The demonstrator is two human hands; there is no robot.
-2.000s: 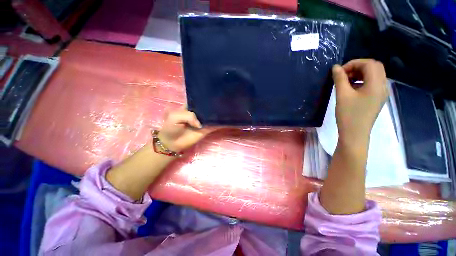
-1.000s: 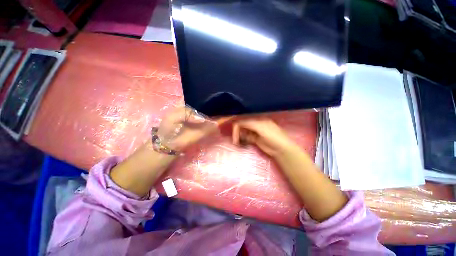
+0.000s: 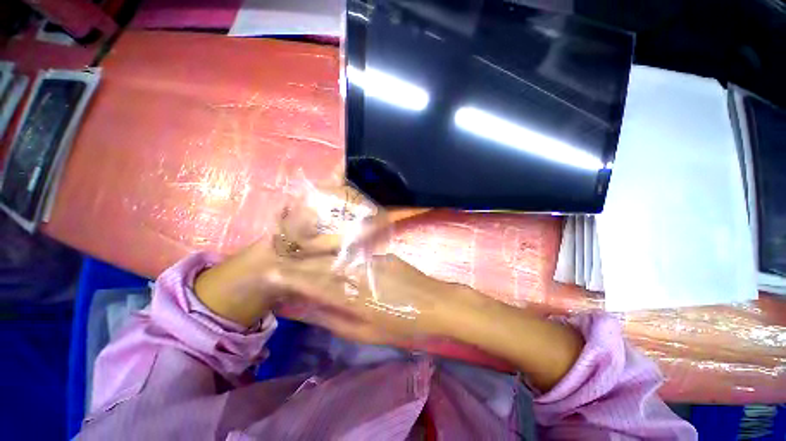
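A tablet [image 3: 491, 112] is held up, tilted, with its glossy black screen towards me and bright light reflections on it. My left hand [image 3: 323, 226] is at the tablet's lower left corner and holds it there; its fingers are blurred. My right hand [image 3: 353, 297] is just below my left hand, reaching to the left. Wrinkled clear film [image 3: 358, 250] lies over and between both hands. The right fingers are blurred and partly behind the film, so their grip is unclear.
The bench [image 3: 190, 129] has shiny clear plastic over pink-red. A white sheet [image 3: 681, 198] lies on the right, beside white layered edges [image 3: 582, 254]. A tablet [image 3: 771, 164] lies at the far right, another [image 3: 43, 142] at the left. A blue bin [image 3: 112, 297] is below the bench edge.
The label side with its film faced me; now the bare glossy screen does. My right hand has left the tablet's right edge and moved down-left to my left hand. The tablet has shifted right.
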